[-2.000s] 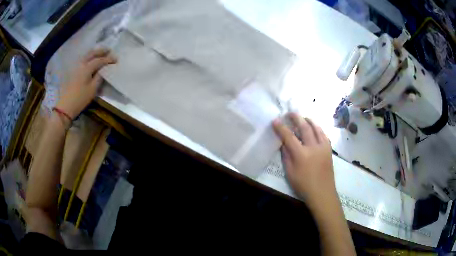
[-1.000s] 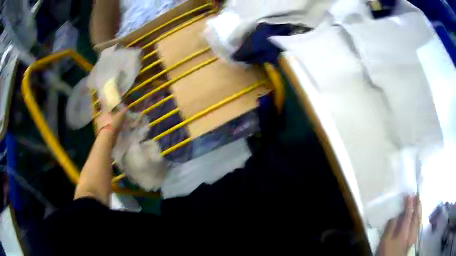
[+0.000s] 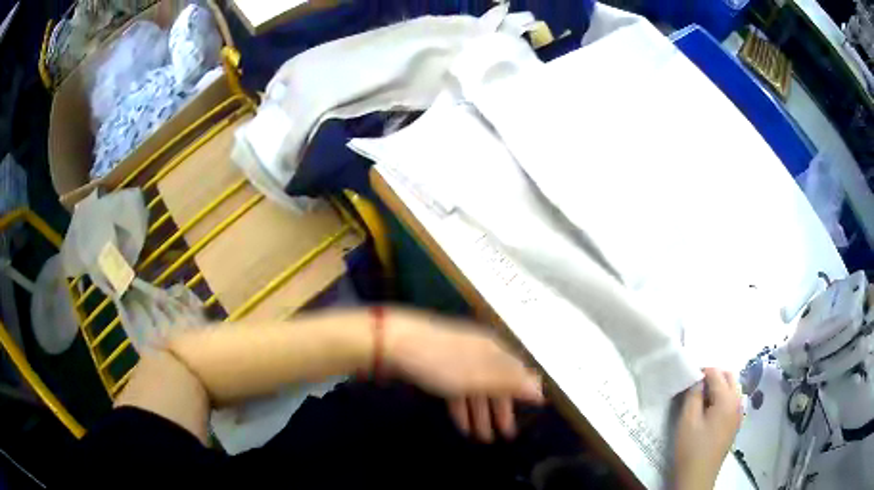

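Note:
Large light grey-beige garment panels (image 3: 575, 206) lie on the white machine table (image 3: 527, 287), running from its far left corner to the sewing machine. My right hand (image 3: 709, 412) pinches the near end of the panels beside the machine. My left hand (image 3: 470, 378), slightly blurred, is at the table's front edge, fingers apart, with nothing seen in it. The white sewing machine (image 3: 834, 325) is at the right edge, partly cut off.
A yellow wire cart (image 3: 287, 273) at left holds cardboard and a grey cloth piece with a yellow-tan ticket (image 3: 115, 268). A cardboard box (image 3: 72, 144) holds plastic-wrapped pieces. Navy cloth (image 3: 335, 158) hangs between cart and table. A blue bin (image 3: 747, 96) stands behind the table.
My left hand has left the cloth and ticket on the cart and moved right to the table's edge. The view has shifted right. My right hand stays at the panels' near end.

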